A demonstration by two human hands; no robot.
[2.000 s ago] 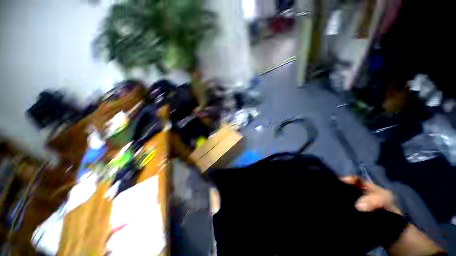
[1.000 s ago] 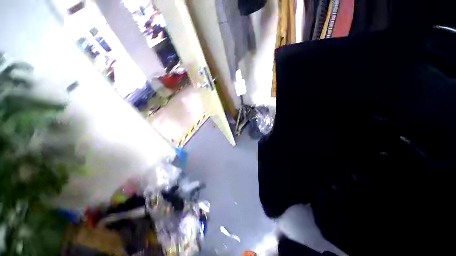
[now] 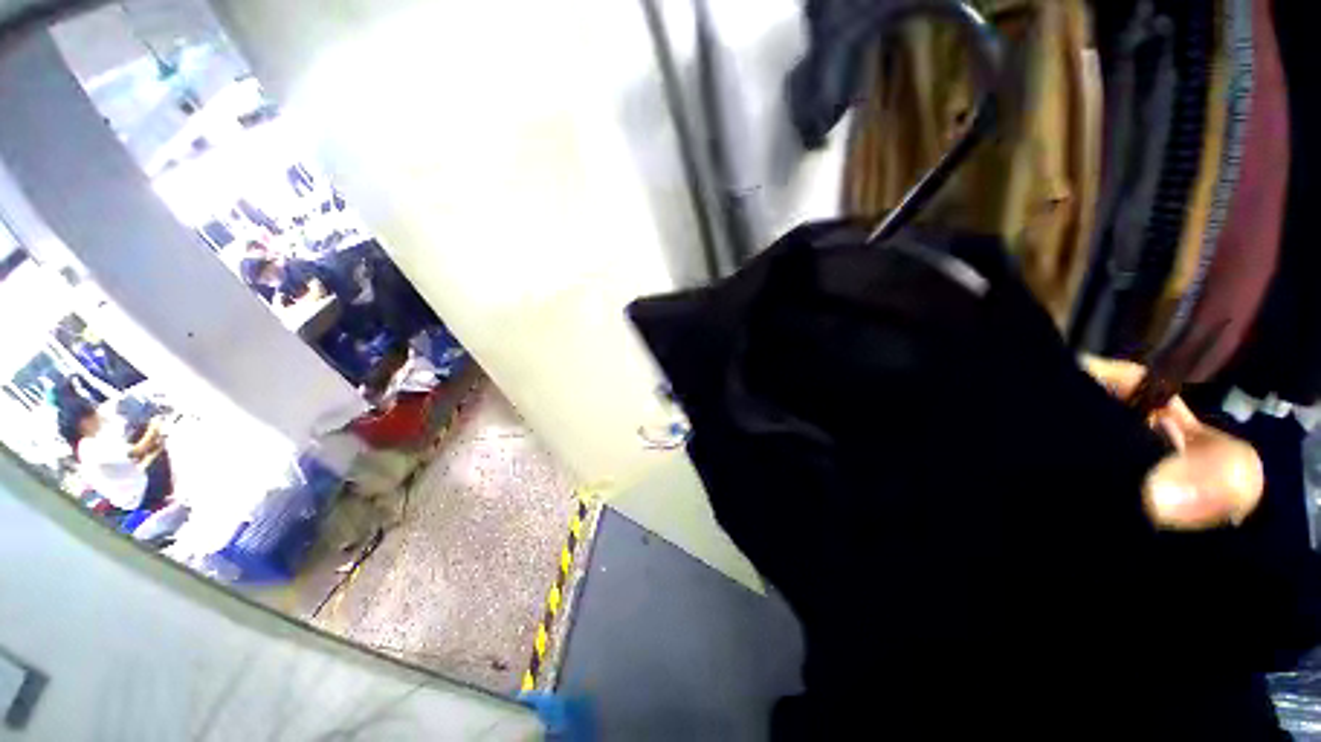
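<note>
A black sleeveless garment (image 3: pixel 927 478) hangs on a hanger, held up large in front of me. The hanger's curved hook (image 3: pixel 934 181) rises from its neckline. My right hand (image 3: pixel 1195 471) is at the garment's right edge, its fingers bent and closed on the black cloth; part of the hand is hidden by it. My left hand is not in view.
An open cream door (image 3: pixel 493 247) stands left of the garment. The doorway shows a speckled floor with yellow-black tape (image 3: pixel 555 602), a blue bin (image 3: pixel 275 529) and seated people. Hanging garments (image 3: pixel 1231 189) fill the upper right.
The view has swung from the wooden table and plant to the doorway and garment rail. The black garment is nearer the middle than one second ago, and my right hand shows again.
</note>
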